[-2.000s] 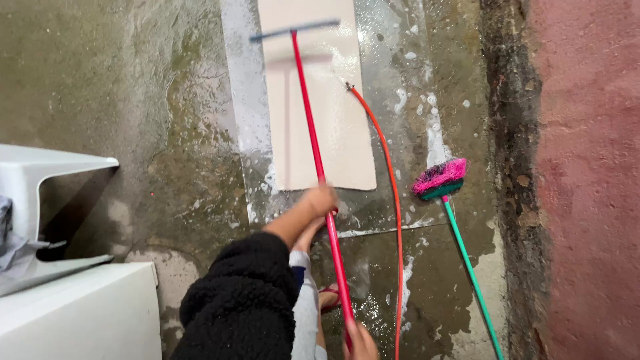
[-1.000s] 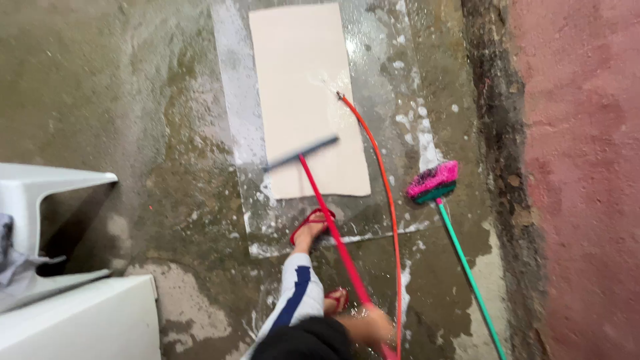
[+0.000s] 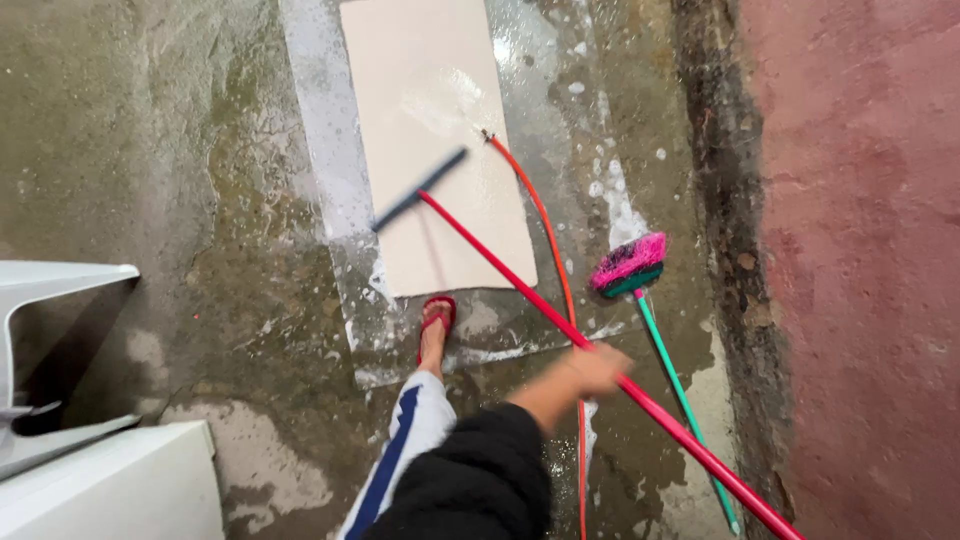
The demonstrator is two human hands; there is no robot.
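Note:
My left hand (image 3: 596, 370), blurred, is closed around the red pole (image 3: 499, 264) of a floor squeegee. The pole runs from the lower right corner up to the dark squeegee blade (image 3: 439, 175), which is slanted over a cream rectangular mat (image 3: 465, 251); whether it touches is unclear. My right hand is out of view. Near the mat's right edge, an orange hose (image 3: 544, 217) has its end over the mat, and a wet sheen shows beside it. A pink-bristled broom (image 3: 630, 262) with a green handle (image 3: 675, 382) lies to the right.
Under the mat is a larger wet sheet (image 3: 319, 150) on the wet, foamy concrete floor (image 3: 187, 187). My foot in a red flip-flop (image 3: 436, 319) stands by the mat's near edge. White plastic furniture (image 3: 67, 274) is at left; a reddish wall or raised surface (image 3: 855, 225) lies right.
The squeegee blade went from the mat's far end to its near part, then shifted somewhat farther away and turned more steeply. The pole now slants more to the right. My right hand, visible earliest, is out of view.

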